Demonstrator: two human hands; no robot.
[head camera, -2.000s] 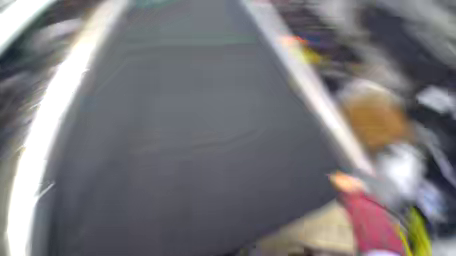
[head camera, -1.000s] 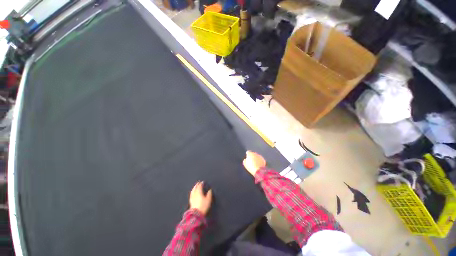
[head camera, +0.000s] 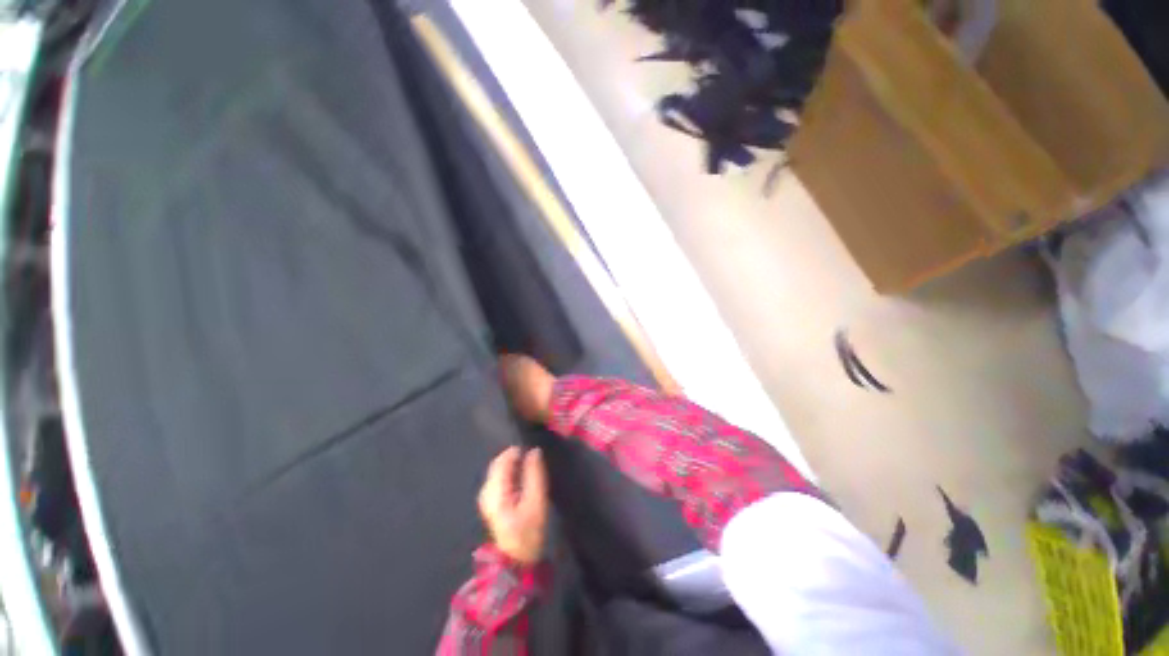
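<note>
A large black fabric ply (head camera: 257, 320) covers the bed, with a crease running across it and folds along its right edge. My right hand (head camera: 526, 385) is at that edge, its fingers partly hidden by the cloth it grips. My left hand (head camera: 515, 502) is just below and to the left, over the cloth near the same edge; the image is slightly blurred and I cannot tell whether its fingers pinch cloth. A wooden yardstick (head camera: 551, 205) lies along the right side of the bed, its near end by my right sleeve.
The pale edge rail (head camera: 641, 244) borders the bed at right. Beyond it are a cardboard box (head camera: 949, 141), black scraps (head camera: 737, 77) on the floor, white material (head camera: 1122, 320) and a yellow crate (head camera: 1077, 583) at lower right.
My right hand has moved left with the cloth's right edge, which is now lifted and folded, baring more bed beside the yardstick. My left hand stays near its place. The view has moved closer.
</note>
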